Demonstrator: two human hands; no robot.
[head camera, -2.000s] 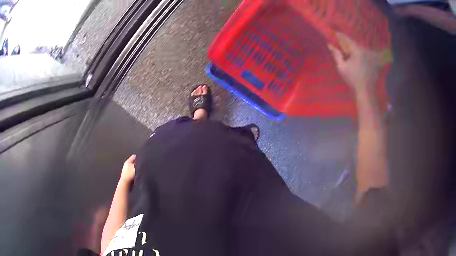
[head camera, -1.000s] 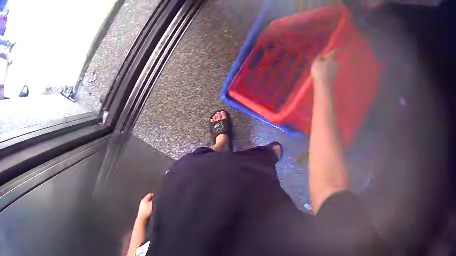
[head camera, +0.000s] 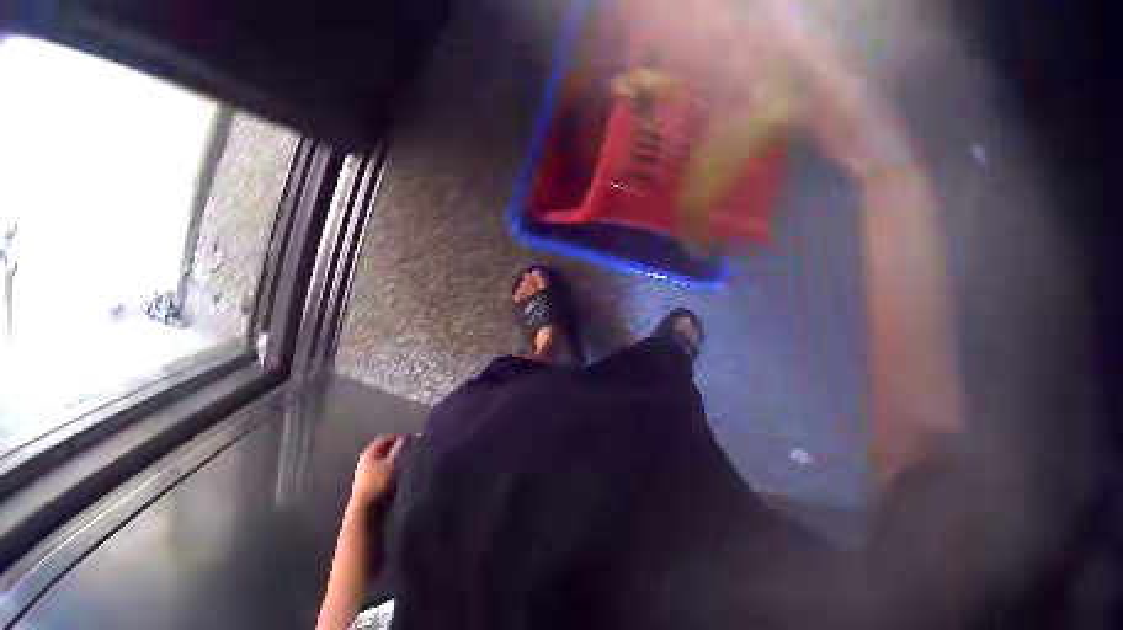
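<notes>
A red slotted plastic crate (head camera: 659, 179) is at the upper middle, over a blue crate (head camera: 622, 254) whose rim shows around its left and near sides. A yellow strap (head camera: 743, 145) shows blurred against the red crate. My right hand (head camera: 800, 37) is at the top edge above the crates, too smeared to show its fingers or whether it touches the crate or strap. My left hand (head camera: 382, 465) hangs low beside my dark clothing with fingers curled; nothing is visible in it, but the fingertips are partly hidden.
My sandalled feet (head camera: 538, 302) stand on a speckled floor (head camera: 425, 295) just in front of the crates. A metal door track (head camera: 323, 265) runs along the left, with a bright opening beyond it. A dark metal panel (head camera: 289, 474) is at the lower left. The right side is dark and blurred.
My right hand has left the red crate's near rim and moved up to the top edge. The red crate has changed its tilt, and the yellow strap now shows. The view has shifted.
</notes>
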